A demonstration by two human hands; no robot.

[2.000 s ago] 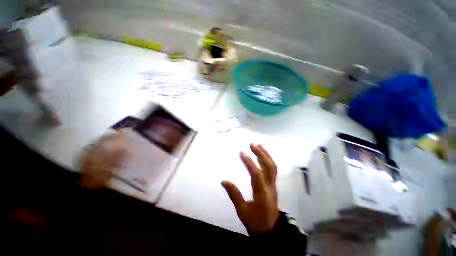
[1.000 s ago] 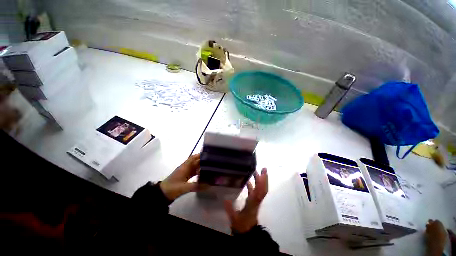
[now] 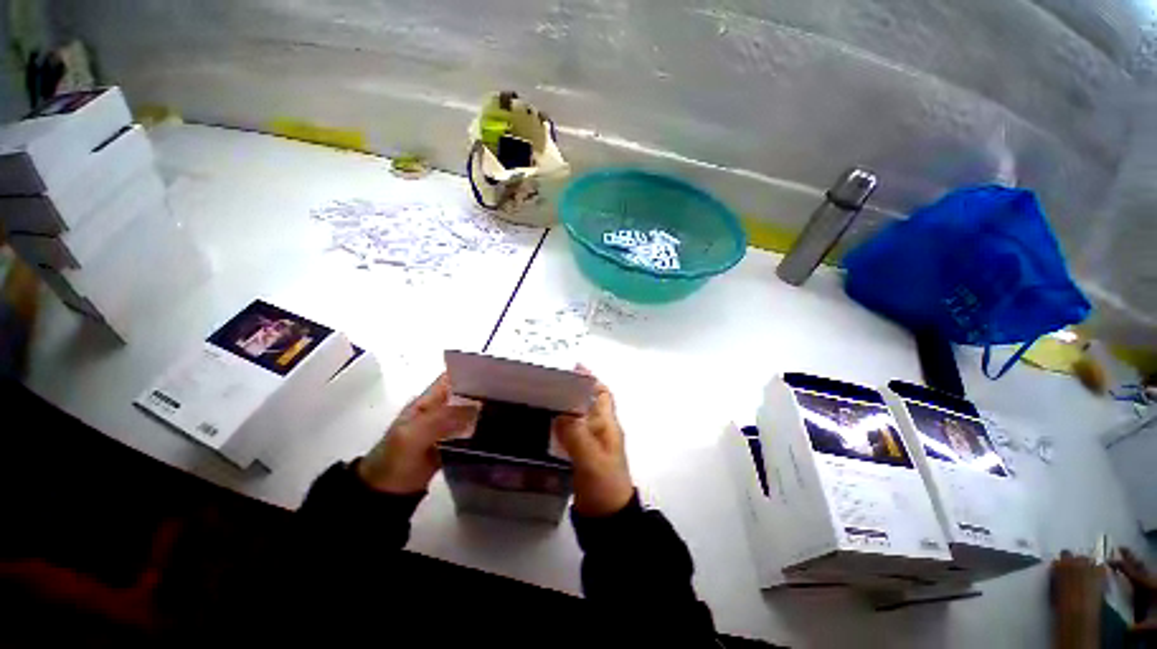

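An open retail carton [image 3: 508, 492] stands near the table's front edge with its dark picture side towards me. Its pale top flap [image 3: 520, 380] is raised at the back, and the opening below it is dark. My left hand [image 3: 421, 437] holds the carton's left side near the top. My right hand [image 3: 596, 444] holds its right side, with the thumb at the opening. No small plastic piece can be made out in either hand.
Cartons lie at left [image 3: 241, 380], with a staggered pile [image 3: 95, 190] beyond. Open cartons [image 3: 856, 488] stand at right. A teal basin [image 3: 653, 273], loose white pieces [image 3: 412, 237], cloth tote [image 3: 518, 171], steel flask [image 3: 827, 228] and blue bag [image 3: 964, 273] are behind. Another person's hands [image 3: 1078, 596] show at lower right.
Two seconds ago my right hand was empty and my left was at the left cartons. Since one second ago, my right hand has closed on the carton's side and its flap shows more upright.
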